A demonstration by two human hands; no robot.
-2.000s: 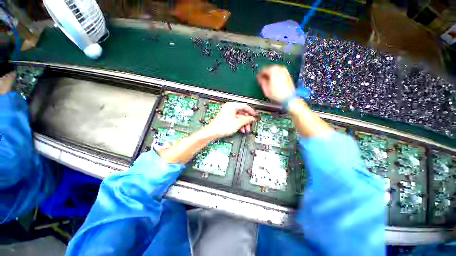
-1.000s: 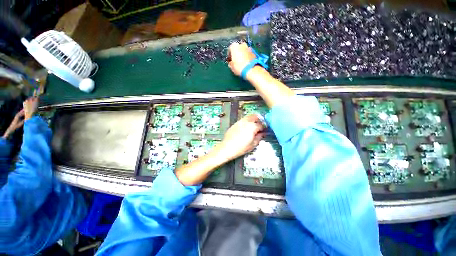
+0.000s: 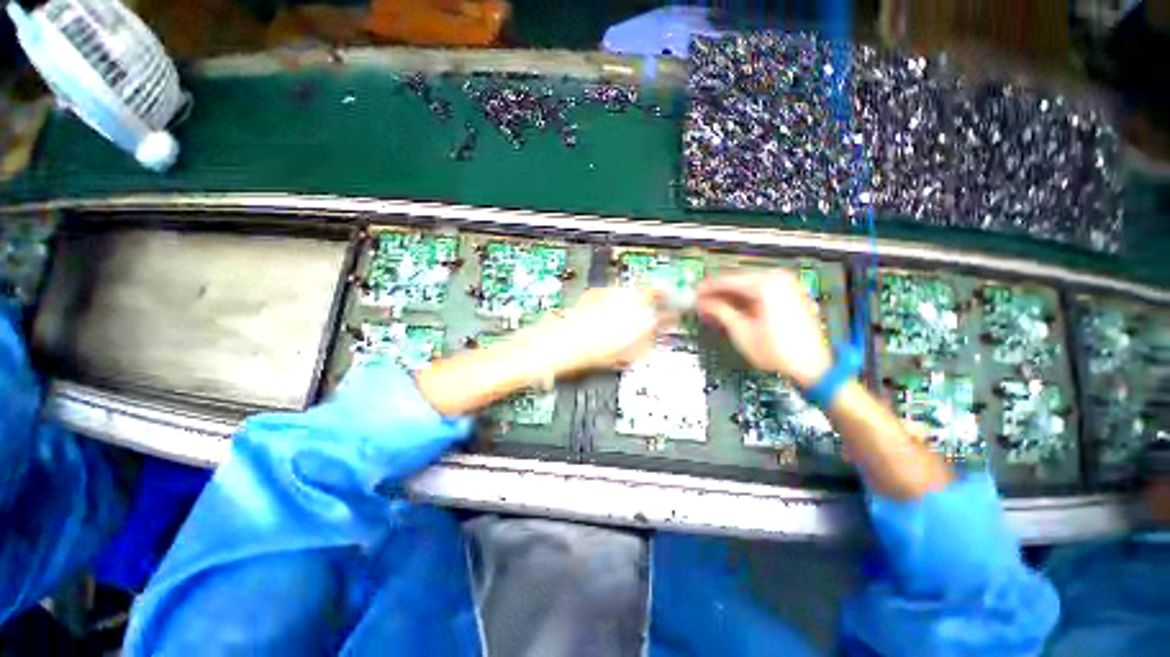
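Note:
My left hand (image 3: pixel 618 324) is over the upper left circuit board (image 3: pixel 657 270) of the middle pallet, its fingertips at the board's right side. My right hand (image 3: pixel 770 327), with a blue wrist strap (image 3: pixel 839 374), is just right of it, fingertips pinched close to the left ones. Both hands are blurred, and I cannot tell whether either holds a component. Below my left hand lies a board with a white patch (image 3: pixel 662 395). My right hand partly covers the boards under it. A pile of small dark components (image 3: pixel 513 109) lies on the green mat.
A large glittering component heap (image 3: pixel 898 135) lies at the back right, crossed by a blurred blue cord (image 3: pixel 847 154). A white fan (image 3: pixel 103 77) stands at the back left. Other pallets of boards lie left and right. A metal rail (image 3: pixel 616 498) runs in front. A blue sleeve shows at far left.
My right hand has come from the loose component pile down to the boards beside my left hand. My left hand remains at the middle pallet. The camera view has shifted.

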